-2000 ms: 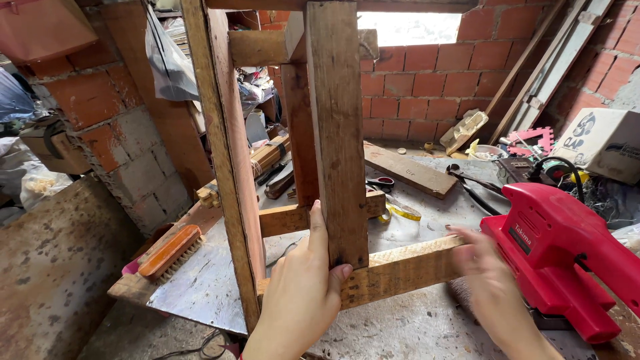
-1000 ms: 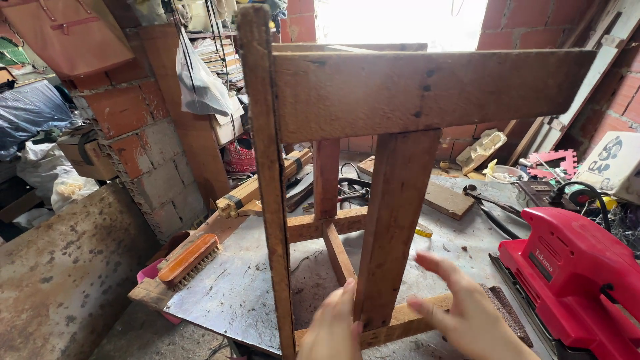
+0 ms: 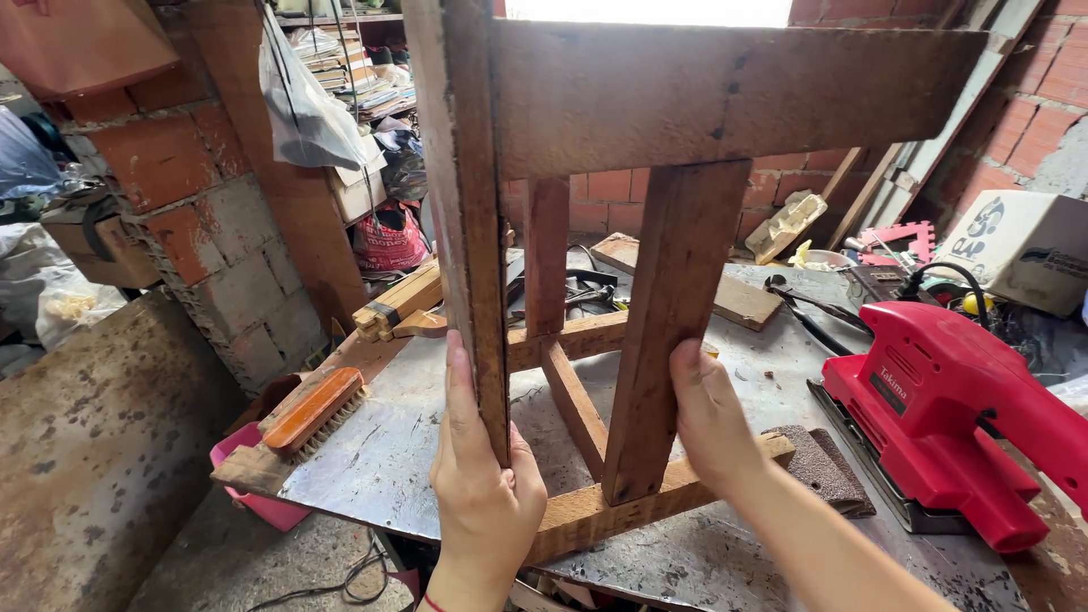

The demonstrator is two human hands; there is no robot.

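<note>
A wooden frame of several joined boards (image 3: 612, 102) stands upright on a metal-topped workbench (image 3: 365, 450). My left hand (image 3: 489, 484) grips the lower end of its tall left board, the fingers on one side and the thumb on the other. My right hand (image 3: 714, 416) is closed around the lower part of the inner upright (image 3: 671, 314), just above the bottom rail (image 3: 586, 518). Behind the right wrist lies a folded piece of coarse sandpaper (image 3: 820, 467). A red Takima electric sander (image 3: 926, 408) rests on the bench at the right.
A wooden-backed brush (image 3: 314, 412) lies on a plank at the bench's left edge, above a pink container (image 3: 276, 510). Bundled wood strips (image 3: 399, 302), a loose board (image 3: 744, 302) and tools are behind the frame. A white box (image 3: 1020, 246) stands at the back right.
The frame has been turned, so its wide top board faces me. My left hand has gone from the inner upright to the tall left board; my right hand has closed on the inner upright.
</note>
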